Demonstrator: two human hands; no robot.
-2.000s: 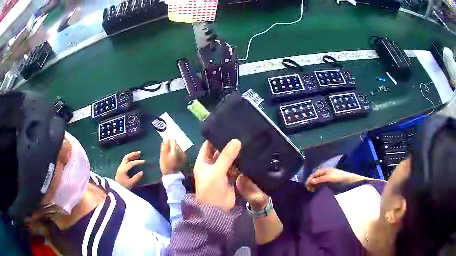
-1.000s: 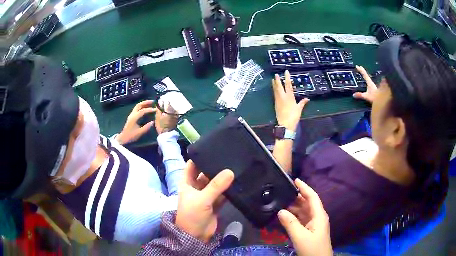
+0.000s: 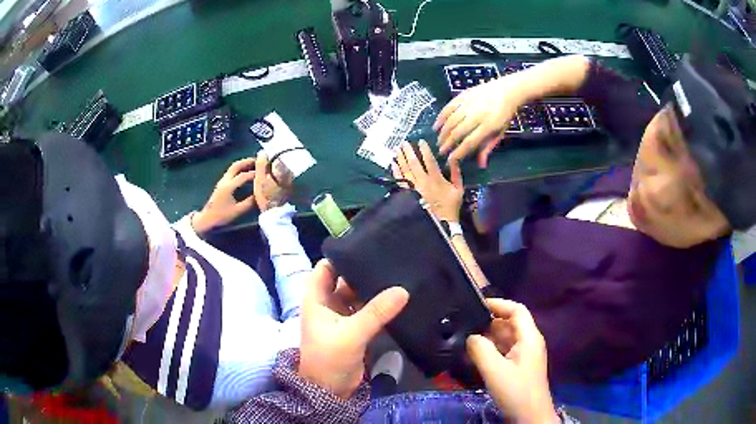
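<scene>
A black portable radio player (image 3: 406, 273) is held up in front of me, tilted, its plain dark back with a round feature near the lower end facing me. A thin silver rod runs along its right edge. A green-white label (image 3: 331, 215) sticks out beside its upper left corner. My left hand (image 3: 344, 323) grips the left edge, thumb on the back. My right hand (image 3: 514, 352) holds the lower right corner. The player's screen side is hidden.
Two people sit at the green bench (image 3: 348, 186), left and right. Players with lit screens (image 3: 195, 137) lie at left and right. Label sheets (image 3: 394, 124) and upright dark units (image 3: 365, 54) are mid-bench. A blue crate (image 3: 688, 364) is at right.
My right hand has come onto the player's lower right corner since the earliest frame, and the player sits lower. The right person's hands have moved from the lit players toward the label sheets.
</scene>
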